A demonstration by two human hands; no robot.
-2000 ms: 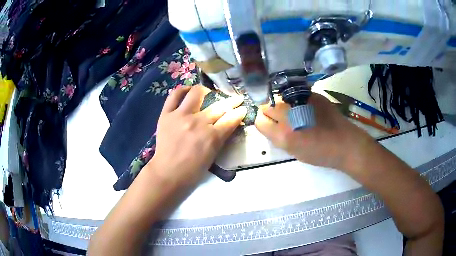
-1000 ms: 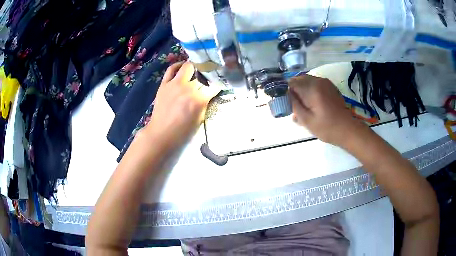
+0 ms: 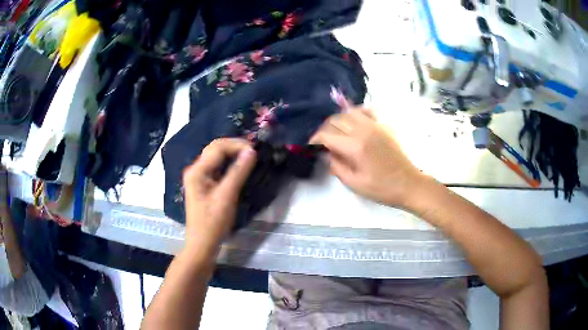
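A dark navy garment panel with pink flowers [image 3: 235, 77] lies on the white table left of the sewing machine. My left hand [image 3: 216, 187] pinches the panel's near edge between thumb and fingers. My right hand [image 3: 364, 155] holds the same edge further right, slightly blurred. The edge between my hands is bunched and dark. The sewing machine head [image 3: 509, 58], white with a blue stripe, stands at the upper right, away from the cloth. The needle area is too blurred to make out.
Floral pieces [image 3: 132, 109] are heaped at left near a yellow item [image 3: 78, 35]. Snips [image 3: 516, 161] and black fabric strips [image 3: 556, 148] lie at right. A measuring tape [image 3: 367, 251] runs along the front edge. A person's arm [image 3: 11, 238] shows at far left.
Both hands have moved away from the machine, bringing the panel left and toward me. My right hand has left the tension dial area and taken the cloth edge. The view has shifted left.
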